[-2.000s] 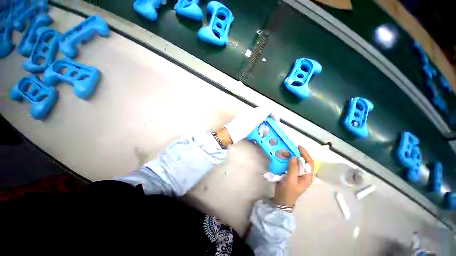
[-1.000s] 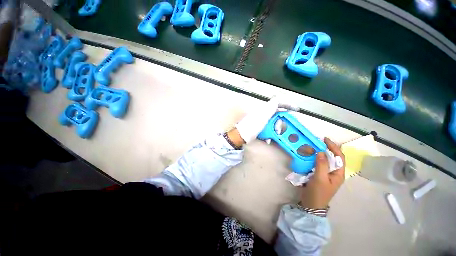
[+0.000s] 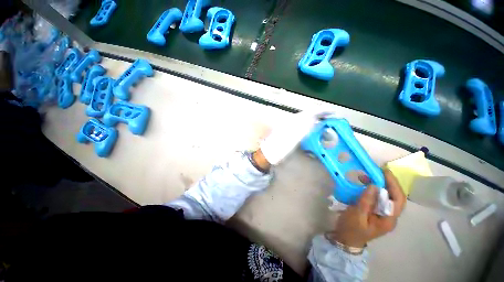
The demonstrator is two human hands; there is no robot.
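Observation:
A bright blue plastic housing [image 3: 346, 160] with large round holes is held above the off-white bench. My left hand [image 3: 290, 135], in a white glove, is at its upper left end; the fingers are blurred and partly hidden. My right hand [image 3: 371, 212], bare, grips its lower right end, thumb on the near side. A crumpled white cloth [image 3: 383, 202] is in the right hand's fingers, and a bit of it shows below the housing.
The green conveyor belt [image 3: 365, 71] carries several spaced blue housings. More housings [image 3: 100, 95] lie on the bench at left beside clear plastic bags [image 3: 33, 60]. At right are yellow paper [image 3: 410, 168], a clear bottle [image 3: 442, 191] and two white oblong pieces [image 3: 450, 238].
The held housing is tilted more steeply, with its right end lower in view. Both hands still hold it. The belt housings and bench items have shifted slightly in view.

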